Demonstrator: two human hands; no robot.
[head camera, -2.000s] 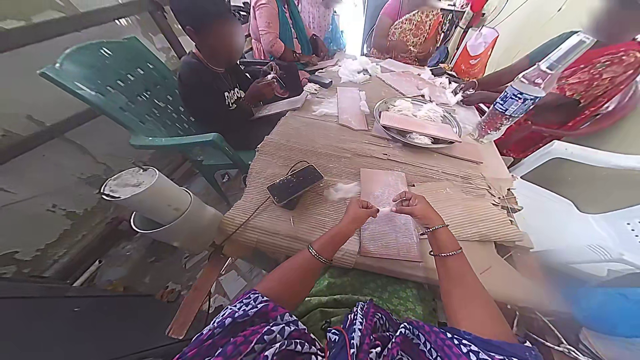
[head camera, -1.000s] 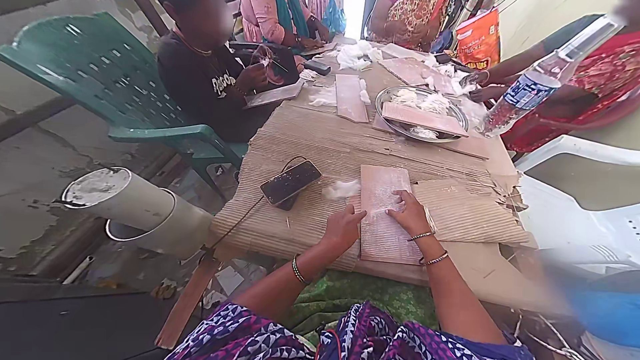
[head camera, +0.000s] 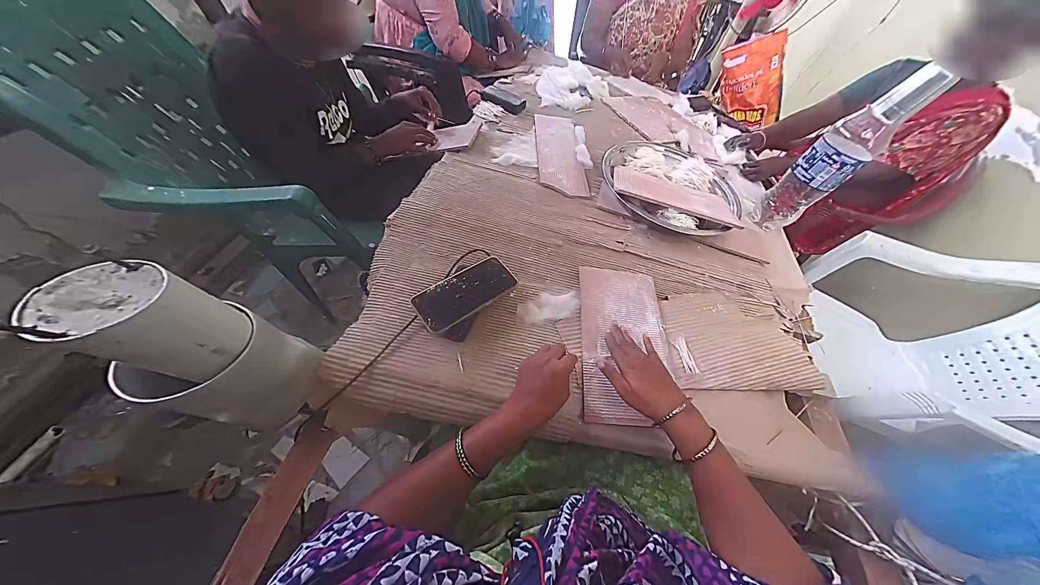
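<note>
A pinkish board dusted with white (head camera: 621, 301) lies on the corrugated cardboard covering the table. My right hand (head camera: 638, 370) rests palm down on its middle, fingers spread. My left hand (head camera: 544, 378) is curled at the board's left edge; whether anything is inside its fingers is hidden. A tuft of white cotton (head camera: 548, 307) sits just left of the board. Several thin white cotton wicks (head camera: 686, 355) lie on the cardboard right of my right hand. A black phone (head camera: 463, 294) with a cable rests farther left, on top of another dark object.
A steel plate (head camera: 609, 166) holding white wicks and a board stands farther back, beside a tilted clear plastic bottle (head camera: 821, 171). Co-workers sit around the table's far part. A green plastic chair (head camera: 211, 199) and grey pipes (head camera: 195, 333) are at left, a white chair (head camera: 934, 325) at right.
Two seconds ago both hands were together over the board with some white fibre between them. They have parted; the right is flat on the board and the left has curled since one second ago.
</note>
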